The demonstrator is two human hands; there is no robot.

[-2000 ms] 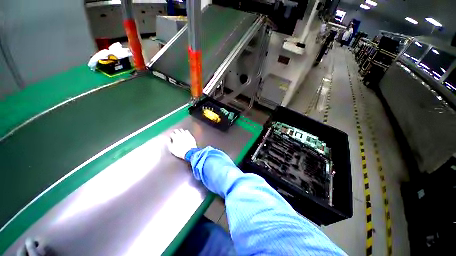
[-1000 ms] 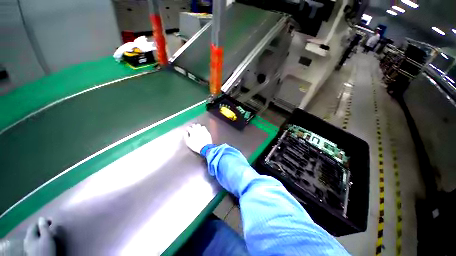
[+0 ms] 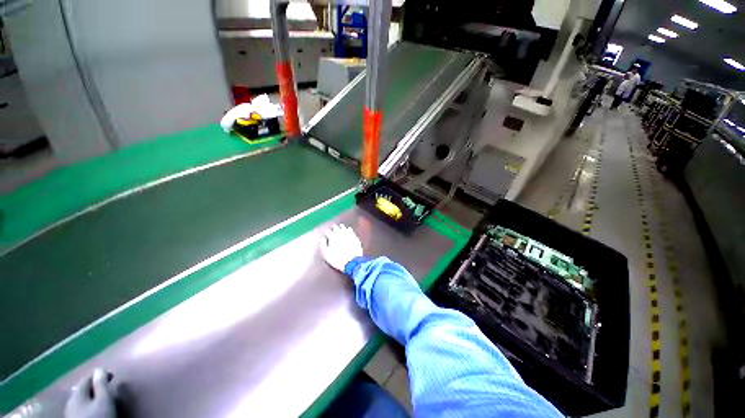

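Note:
My right hand (image 3: 341, 247), in a white glove, rests on the shiny metal bench plate (image 3: 245, 331) near the small parts tray. It holds nothing that I can see; its fingers are slightly bent and close to the plate. My left hand (image 3: 94, 395), also gloved, lies at the lower left edge of the picture on the plate, partly cut off and in shade. Nothing shows in it. The small black parts tray (image 3: 420, 220) holds a yellow item (image 3: 389, 207) and small green pieces.
The black tote (image 3: 614, 326) right of the bench holds a black pallet (image 3: 523, 298) and a pale green plate (image 3: 549, 260). The green conveyor belt (image 3: 204, 212) runs behind the plate to a sloped feed (image 3: 384, 102) between orange-banded posts. People (image 3: 627, 86) stand far down the aisle.
The view has turned, so bench and tote sit farther right and lower. My left hand shows more than two seconds ago. My right hand stays on the plate beside the tray.

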